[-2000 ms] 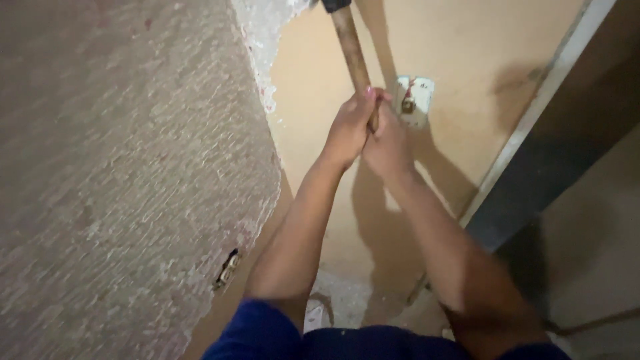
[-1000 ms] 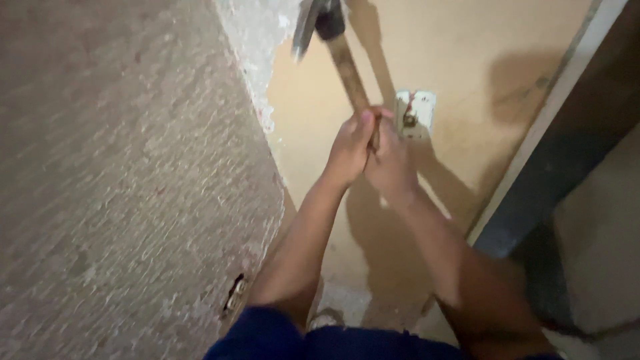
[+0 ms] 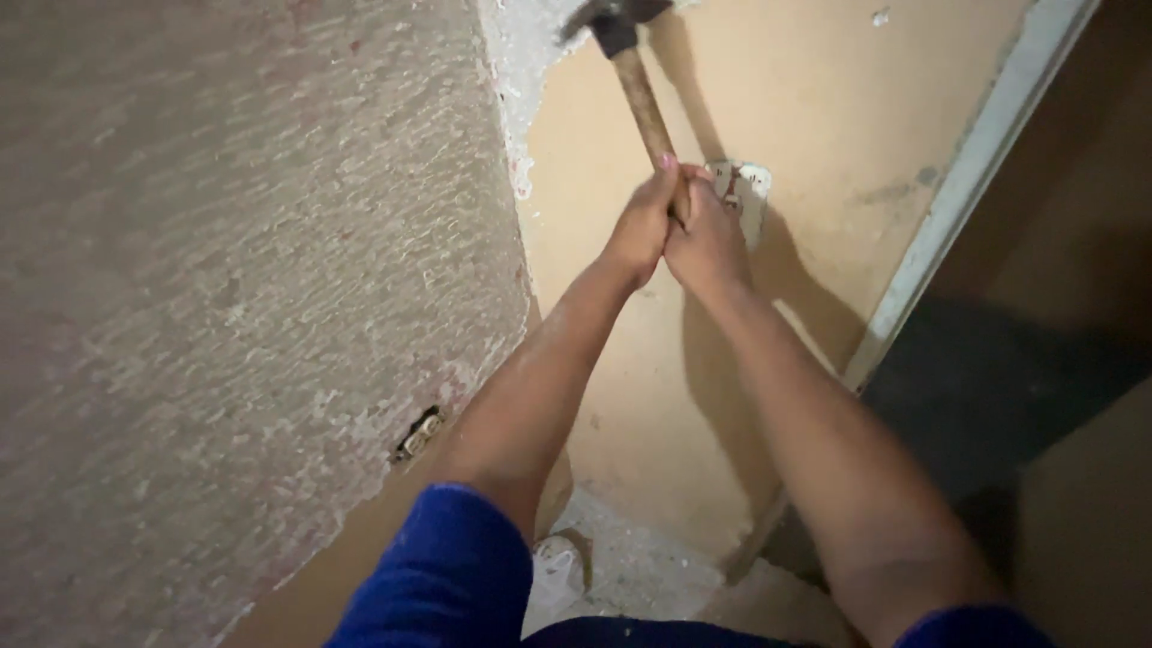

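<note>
Both of my hands are wrapped around the lower end of a claw hammer's wooden handle [image 3: 643,103]. My left hand [image 3: 643,225] grips it from the left, and my right hand [image 3: 706,229] closes on it from the right, touching the left. The dark hammer head [image 3: 616,27] is at the top edge, near the border where the paint on the beige wall [image 3: 621,378] gives way to bare plaster. Just right of my hands is a whitish electrical box or plate [image 3: 751,184] with reddish wires, partly hidden by my right hand.
A rough, chipped wall [image 3: 270,225] fills the left side, with an exposed outlet [image 3: 420,434] low on it. On the right a pale door frame [image 3: 963,189] borders a dark opening. Below, the grey floor [image 3: 639,558] holds a whitish object [image 3: 553,576], perhaps a plastic bag.
The hammer head, out of view at the top two seconds ago except for its lower part, shows more now. Both hands have kept their hold on the handle.
</note>
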